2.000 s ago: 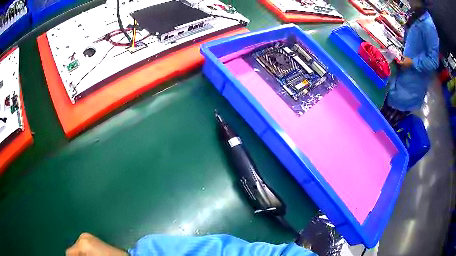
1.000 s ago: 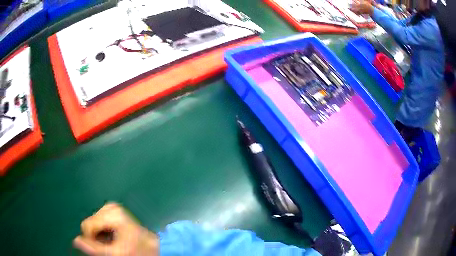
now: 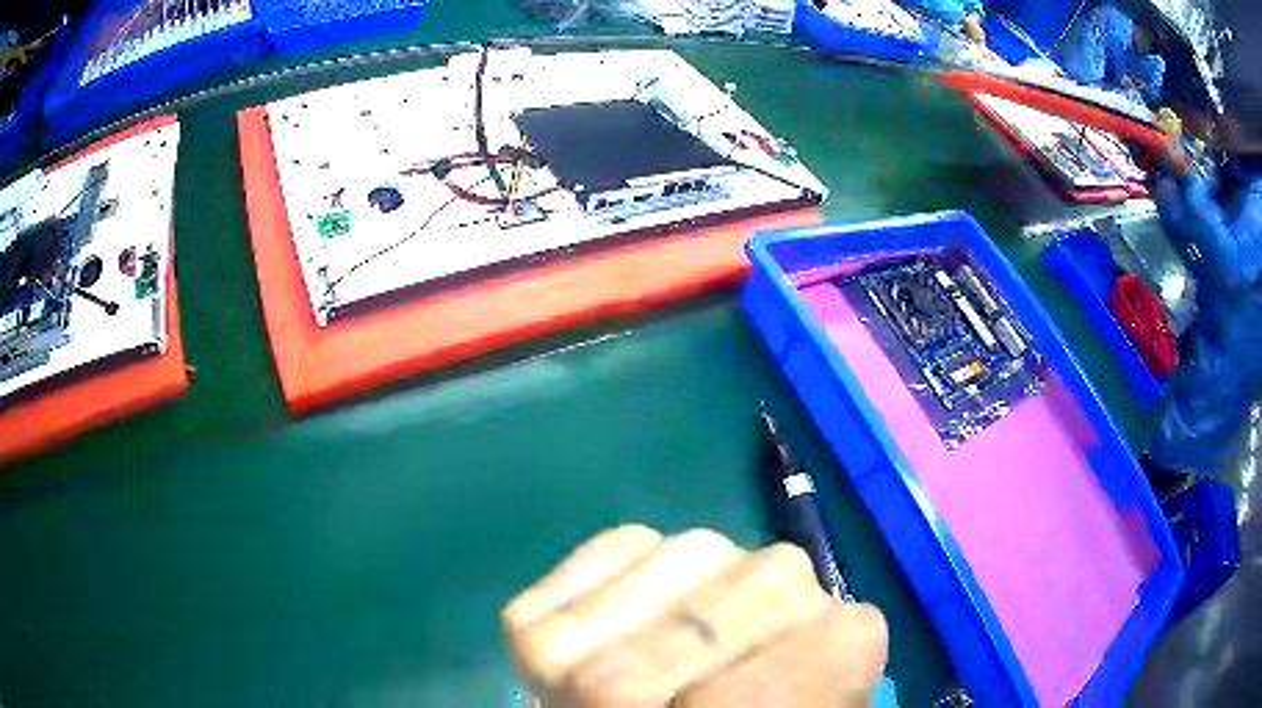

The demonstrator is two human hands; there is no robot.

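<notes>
My right hand is a bare, closed fist, large at the bottom centre, knuckles toward the camera; nothing shows in it, but its palm side is hidden. My left hand is out of the picture. A black electric screwdriver lies on the green surface beyond the fist, its lower body hidden by the hand. To its right is a blue tray with pink lining, holding a motherboard with a fan. A white back panel with a black sheet and wires lies on an orange-red foam pad.
Another panel on foam is cut off at the left edge. Blue bins stand at the back left. At the right, a person in blue sleeves holds an orange-red slab near another panel. A red item lies in a blue bin.
My right fist has moved right and nearer the camera, now covering part of the screwdriver. The view has shifted, so panels and tray sit lower and further right. The other person's orange-red slab appears raised.
</notes>
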